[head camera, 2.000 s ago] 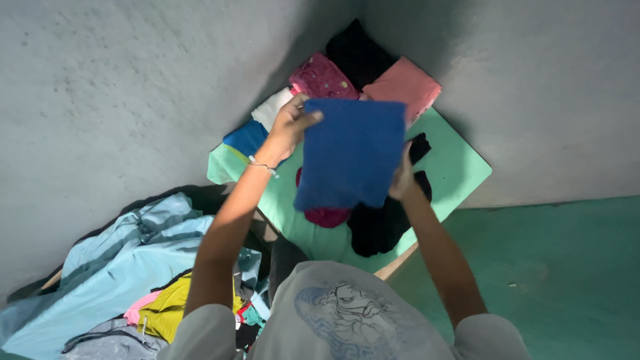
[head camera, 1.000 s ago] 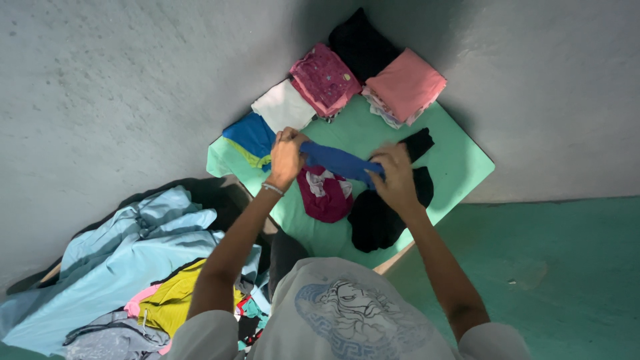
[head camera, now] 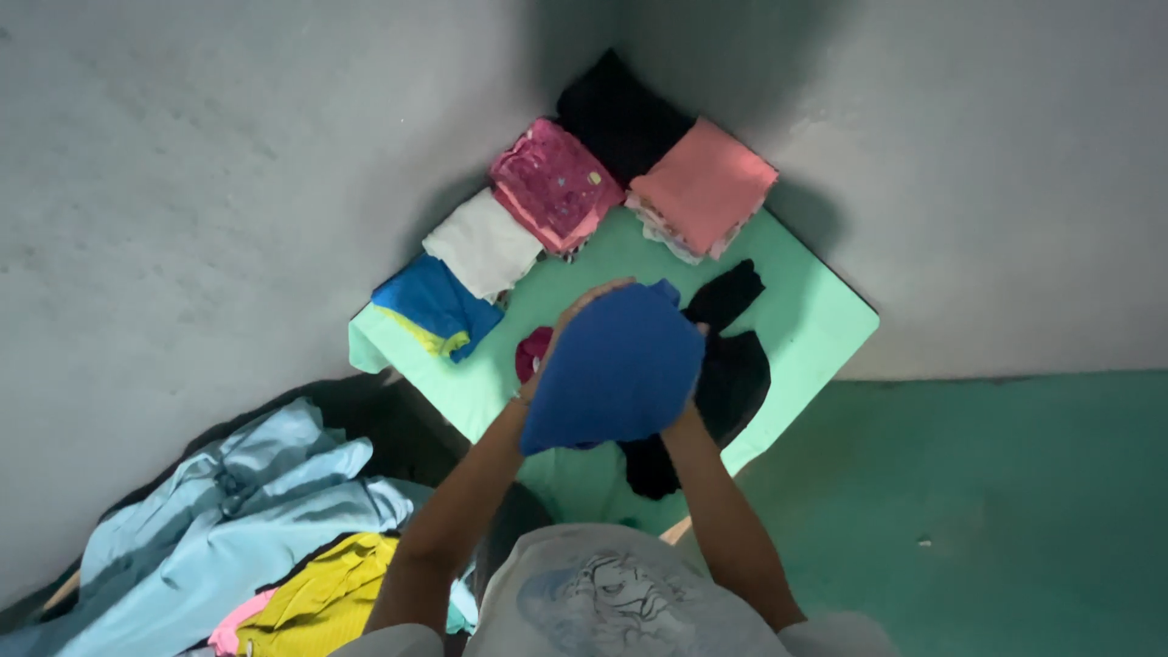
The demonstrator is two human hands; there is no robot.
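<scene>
A blue cloth [head camera: 616, 370] is held up above the table between both my hands and hides most of their fingers. My left hand [head camera: 584, 306] grips its left side, with part of the hand showing along the upper left edge. At the cloth's right edge is my right hand [head camera: 689, 406], mostly hidden behind it. Beneath, a dark red garment [head camera: 532, 354] shows in part at the left. Black garments [head camera: 735, 379] lie crumpled to the right and below. All of these are over a table with a light green cover [head camera: 812, 319].
Folded piles line the table's back: blue and yellow clothing [head camera: 438, 306], white cloth [head camera: 484, 245], patterned pink clothing [head camera: 557, 182], black cloth [head camera: 620, 119], salmon cloth [head camera: 704, 187]. Light blue fabric [head camera: 246, 511] and a yellow garment [head camera: 324, 593] lie heaped at lower left. Grey walls meet behind.
The blue cloth was a flat rectangle two seconds ago and bunched into a narrow strip one second ago. It now hangs spread in a rounded, pointed shape, lower and nearer my body than in the last earlier frame.
</scene>
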